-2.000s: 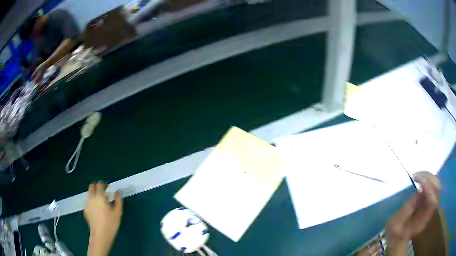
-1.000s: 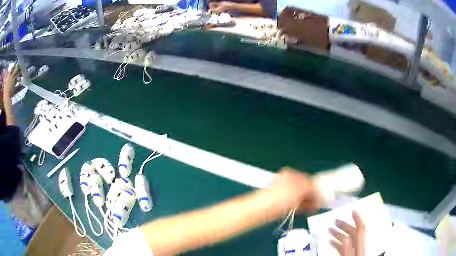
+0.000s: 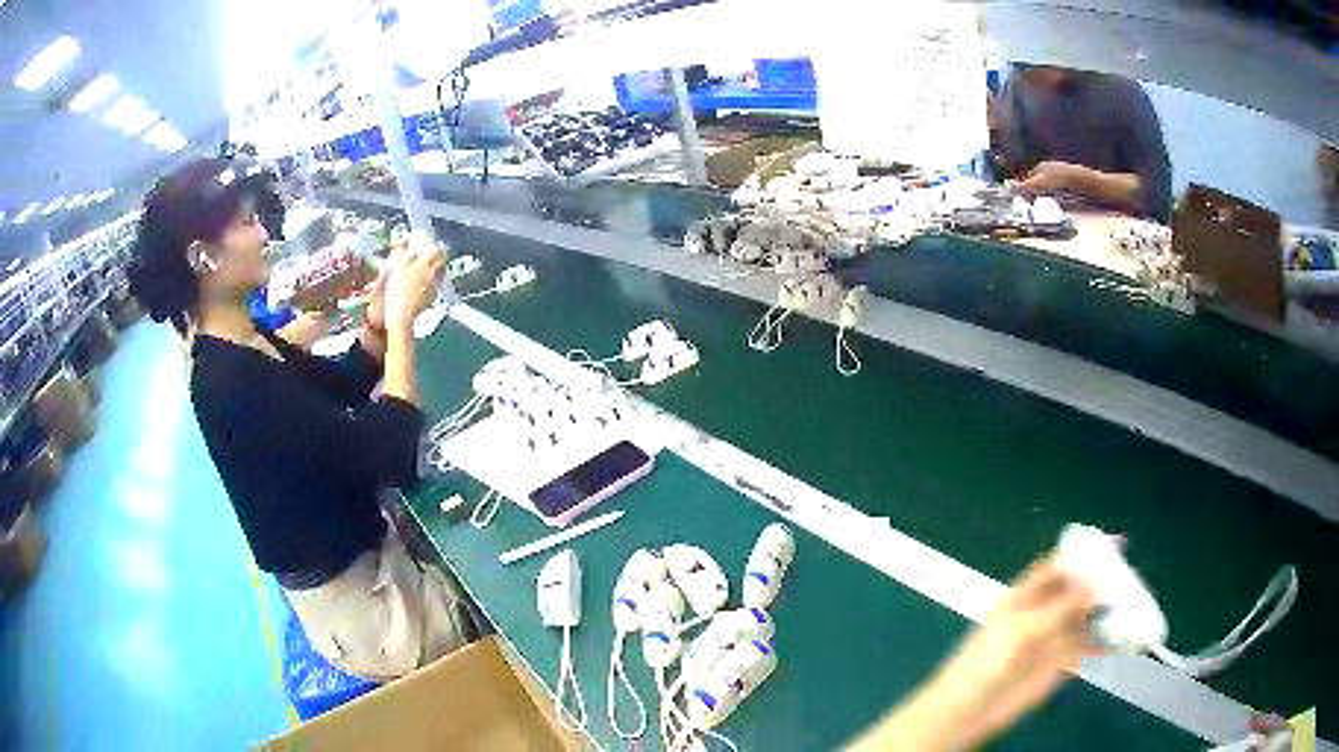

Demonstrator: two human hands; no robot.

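Observation:
My left hand (image 3: 1037, 623) is closed on a white unit (image 3: 1119, 588) over the pale rail at the lower right. The unit is slightly blurred; its pale loop trails to the right. A sliver of my right hand (image 3: 1266, 732) shows at the bottom edge at far right, mostly cut off, so its hold cannot be told. Several white units with blue marks and cord loops lie on the green bench at lower centre, one of them (image 3: 560, 591) a little apart on the left.
A dark phone (image 3: 592, 482), a white stick (image 3: 563, 538) and more units lie at the bench's left. Paired units (image 3: 659, 353) lie on the belt. An open carton (image 3: 441, 713) is at lower left. One person stands at left; another works across the belt.
The view has swung left, showing the neighbouring person and carton. My left hand still holds a white unit, now with its loop visible. My right hand has nearly left the picture.

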